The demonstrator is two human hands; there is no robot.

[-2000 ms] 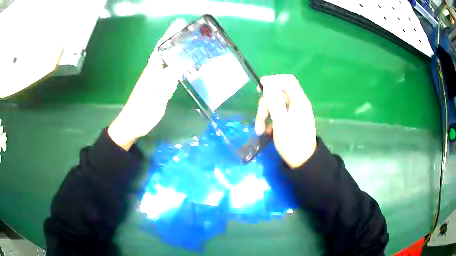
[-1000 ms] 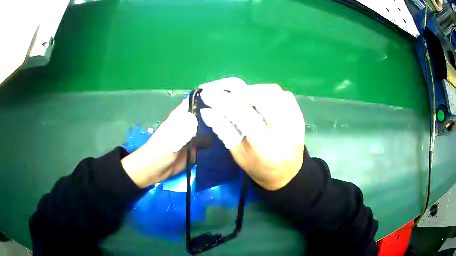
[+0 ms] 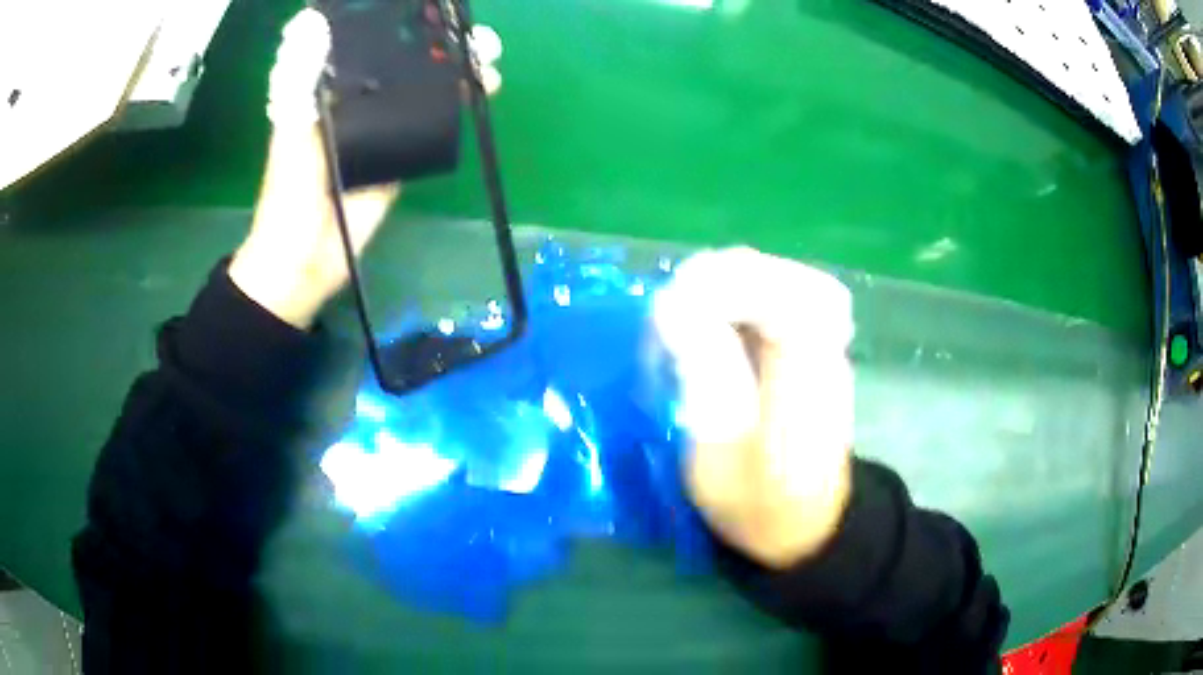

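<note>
My left hand [image 3: 310,172] holds a dark phone middle frame [image 3: 396,119] by its upper end, with fingers around both side rails. The frame has a black plate at the top and an open lower part, through which the bench and some blue show. My right hand [image 3: 765,396] is blurred, with fingers curled, apart from the frame at the right edge of the film pile. Whether it holds something cannot be seen. A loose pile of shiny blue films [image 3: 567,435] lies between my forearms, with strong white glare.
A white fixture plate [image 3: 66,79] stands at the upper left. A white perforated tray [image 3: 1042,53] on a black base is at the upper right. A red plastic piece [image 3: 1049,650] shows at the lower right edge, and a machine part with a green button [image 3: 1181,350] at the right.
Both hands were together on the frame a second ago. My left hand has moved up and left with the frame, uncovering the blue pile. My right hand has come away from it.
</note>
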